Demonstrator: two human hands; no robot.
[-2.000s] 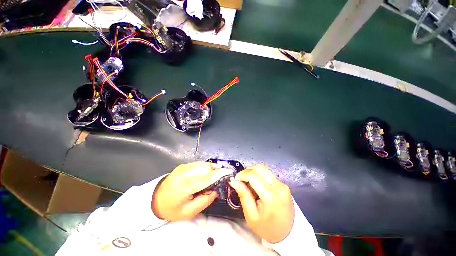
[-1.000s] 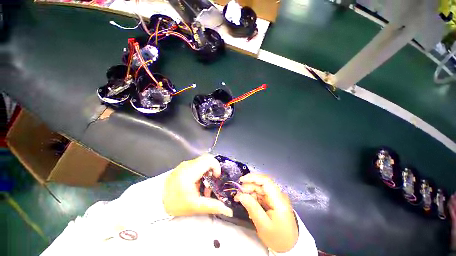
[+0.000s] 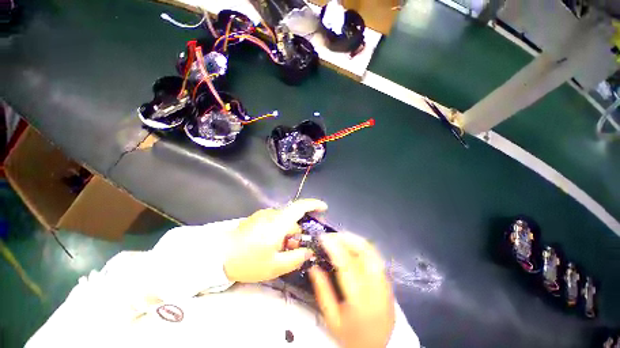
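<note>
A black housing [image 3: 314,226] with a silvery inner module is low in the middle, close to my white coat, mostly covered by my hands. My left hand [image 3: 270,243] holds the housing from the left, fingers and thumb at the module. My right hand [image 3: 359,282] is over its right side, blurred, with its fingers spread across the housing. Whether the right fingers grip any part is hidden by blur. The wires of this unit do not show clearly.
One open unit [image 3: 298,146] with red-yellow wires lies ahead. More wired units [image 3: 215,127] cluster at the left. A row of assembled housings [image 3: 522,242] is at the right. A dark pointed tool [image 3: 446,122] lies by the pale post [image 3: 523,85]. A cardboard box [image 3: 102,209] is below the left edge.
The view has shifted and turned, moving the bench things in the picture. My right hand has moved from pinching at the wires to covering the housing's right side. My left hand still holds the housing.
</note>
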